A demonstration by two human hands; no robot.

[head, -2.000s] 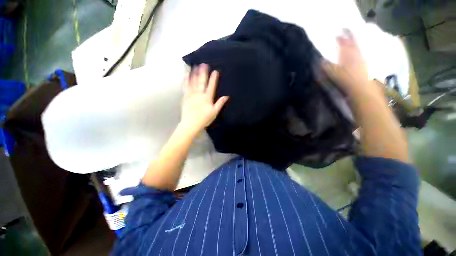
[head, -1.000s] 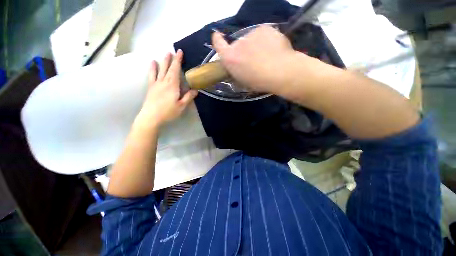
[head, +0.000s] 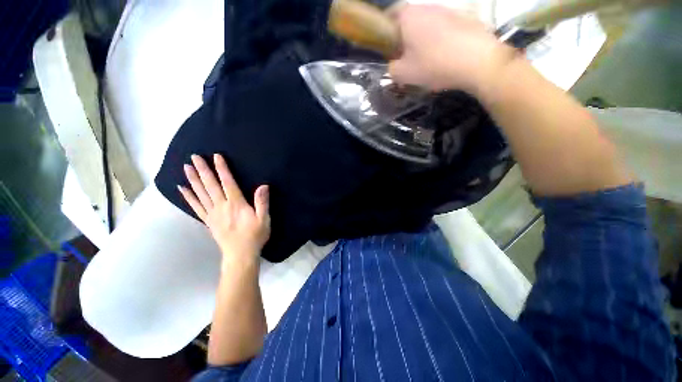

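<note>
The black garment (head: 299,149) lies spread over the white padded board arm (head: 146,280). My left hand (head: 235,216) lies flat with fingers apart on the garment's lower left edge. My right hand (head: 441,48) grips the tan wooden handle of the steam iron (head: 366,104). The iron's silver pointed shell is over the right part of the garment, its tip to the left. The iron's sole is hidden. See-through, gathered black cloth shows right of the iron.
The white ironing table cover (head: 168,74) shows behind the board arm. A pale curved frame piece (head: 67,127) with a dark cord (head: 105,149) stands at the left. A blue plastic crate (head: 30,313) is at the lower left. Green floor shows at both sides.
My right hand took hold of the iron and has since moved right and up with it. The garment now covers more of the board arm, further left and down. My left hand moved down with the edge.
</note>
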